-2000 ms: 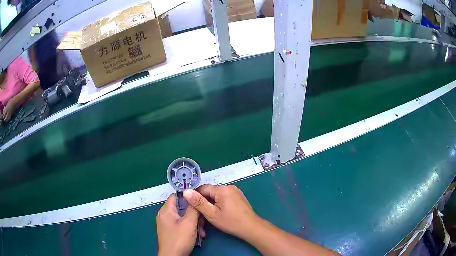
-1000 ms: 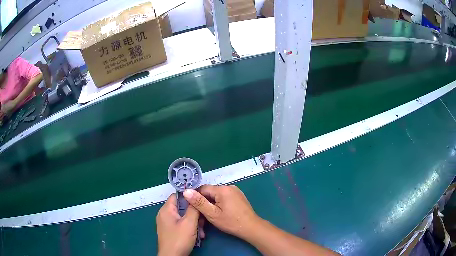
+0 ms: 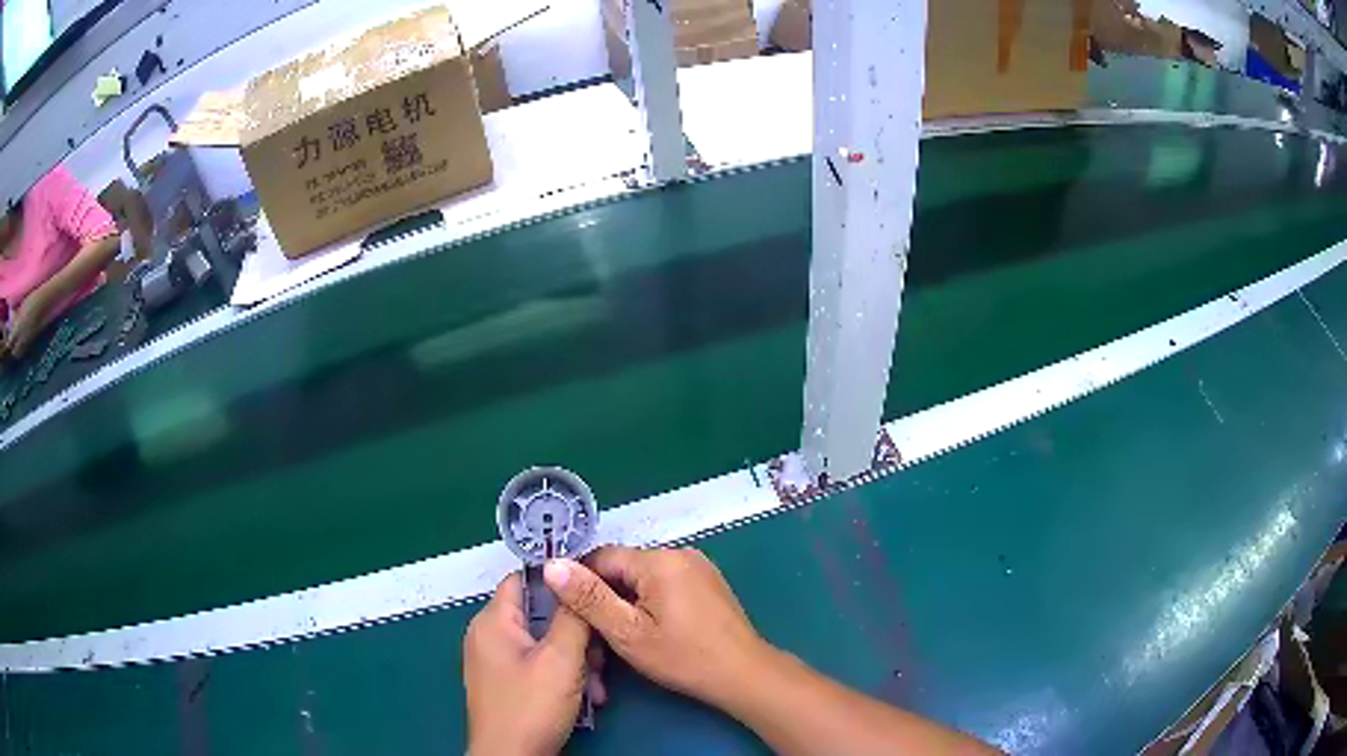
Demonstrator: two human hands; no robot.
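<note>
A grey plastic housing (image 3: 547,514) with a round ring head and spokes inside is held upright over the near white rail. Its ring head shows above my hands. My left hand (image 3: 525,672) is closed around the handle from the left. My right hand (image 3: 665,613) grips the handle from the right, with the thumb pressed on it just below the ring. A thin dark and reddish line, perhaps a lead wire, shows below the hub. Most of the handle is hidden by my fingers, and any board in it cannot be made out.
A green conveyor belt (image 3: 635,340) runs beyond the white rail (image 3: 340,603). A white post (image 3: 857,251) stands on the rail to the right. A printed carton (image 3: 367,136) is across the belt. A person in pink (image 3: 59,244) is at far left. Torn cardboard (image 3: 1293,672) lies lower right.
The housing and both my hands are almost unmoved. The arm of the person in pink has shifted slightly.
</note>
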